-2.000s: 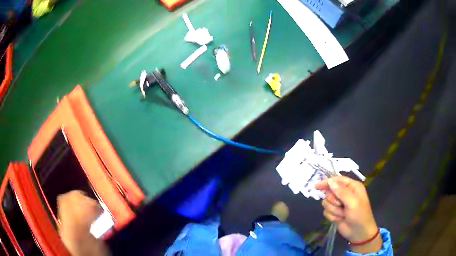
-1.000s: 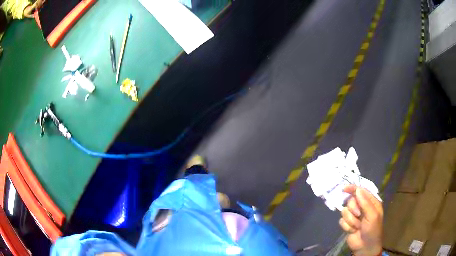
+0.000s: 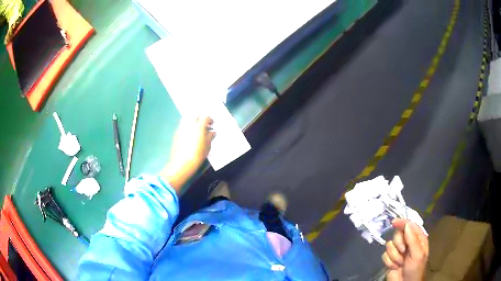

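Note:
My right hand (image 3: pixel 407 247), low at the right, is closed on a fanned bunch of white tabs (image 3: pixel 378 206) with thin leads. My left hand (image 3: pixel 192 144) lies over the near end of a long white sheet (image 3: pixel 230 144) at the bench edge. Its fingers are bent on the sheet; whether they grip it or only touch it I cannot tell. The sheet runs up towards a large, overexposed white area (image 3: pixel 236 38) at the top.
Left on the green bench (image 3: pixel 99 82) lie a yellow and blue pen (image 3: pixel 133 131), a dark pointed tool (image 3: pixel 117 144), white scraps (image 3: pixel 69 144) and a black air gun (image 3: pixel 55 211). Orange-framed panels (image 3: pixel 41 46) are at the left. Cardboard boxes (image 3: pixel 464 249) stand lower right.
The view has shifted along the bench, showing more of the white sheets. My left hand has come into view and reached onto the white sheet. My right hand still holds the bunch.

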